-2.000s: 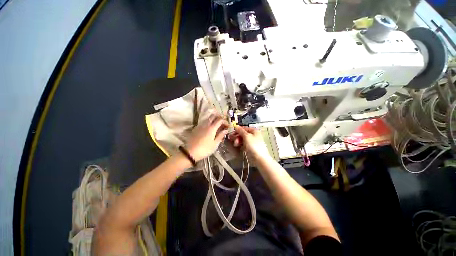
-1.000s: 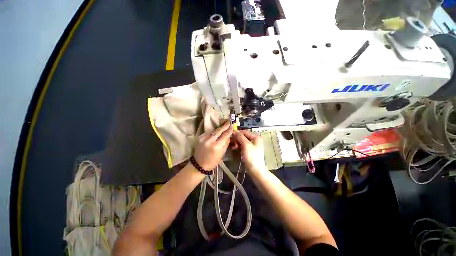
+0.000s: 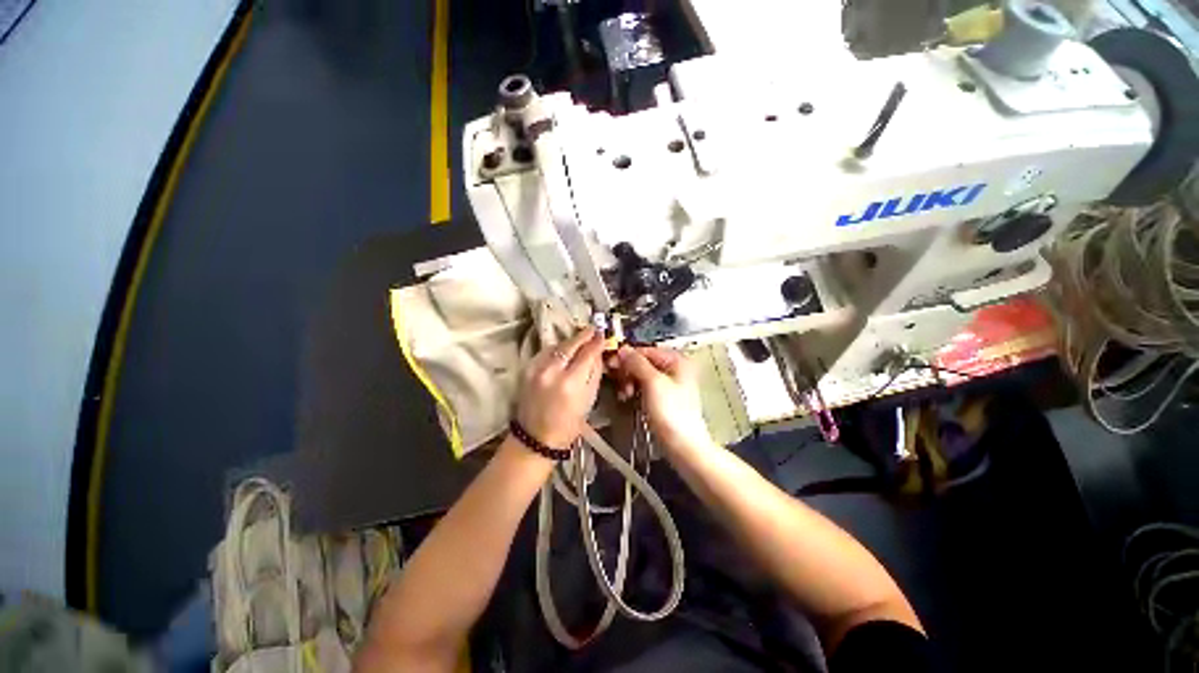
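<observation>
A cream canvas bag panel (image 3: 467,335) with a yellow edge lies left of the needle on a dark board. The presser foot and needle (image 3: 609,320) of the white JUKI machine (image 3: 776,145) stand at its right side. My left hand (image 3: 559,391) holds the cloth just in front of the foot, fingertips near the needle. My right hand (image 3: 655,384) pinches the work's edge beside it, close to a small yellow piece; the fingertips are partly hidden. Cream handle straps (image 3: 608,526) hang in loops from the work towards my lap.
The dark side board (image 3: 355,381) extends left of the needle. Folded cream bags (image 3: 296,585) lie low at left. Looped cream straps (image 3: 1124,316) are heaped right of the machine. The dark handwheel (image 3: 1151,112) is at the arm's right end. A blurred patterned shape shows at bottom left.
The view has shifted slightly. Since two seconds ago, my left hand has moved from on top of the panel to its near edge, and the panel lies flatter. Both hands stay at the needle.
</observation>
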